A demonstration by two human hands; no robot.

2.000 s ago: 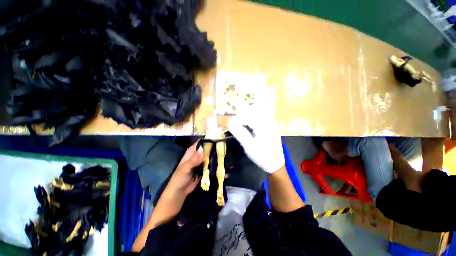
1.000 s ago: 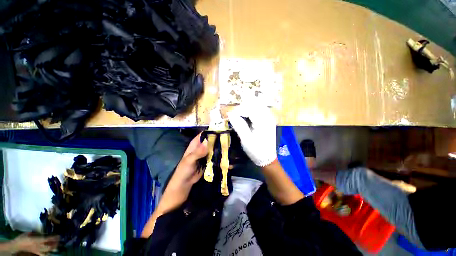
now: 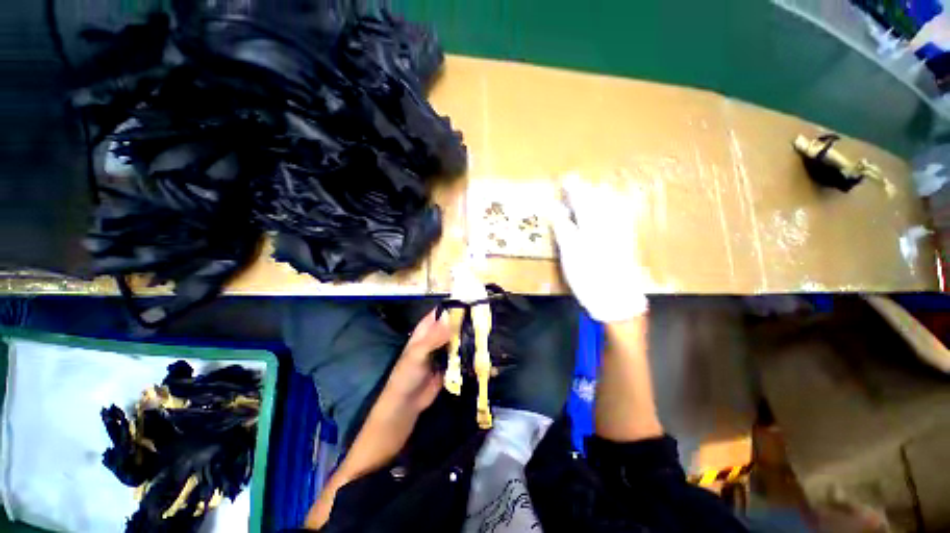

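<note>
My left hand (image 3: 425,349), bare, holds a beige doll-like piece (image 3: 480,354) with two slim legs hanging down over my lap. Black material shows around its top and beside the legs. My right hand (image 3: 604,255), in a white glove, is over the bench at the right edge of a pale square card (image 3: 516,234) with dark specks. Glare blurs the glove, and whether its fingers hold anything cannot be told. A large glossy pile of black pieces (image 3: 281,146) lies on the bench at the left.
A green-rimmed tray (image 3: 273,416) with black-and-beige pieces (image 3: 193,442) is at lower left. Another black-and-beige piece (image 3: 833,165) lies at the bench's right. A green belt (image 3: 625,42) runs behind. Blue plastic (image 3: 585,375) and brown cartons (image 3: 833,385) are below the bench.
My gloved right hand has left the top of the doll piece and moved right and up over the card. My left hand still holds the piece. The neighbouring person and red stool have left view.
</note>
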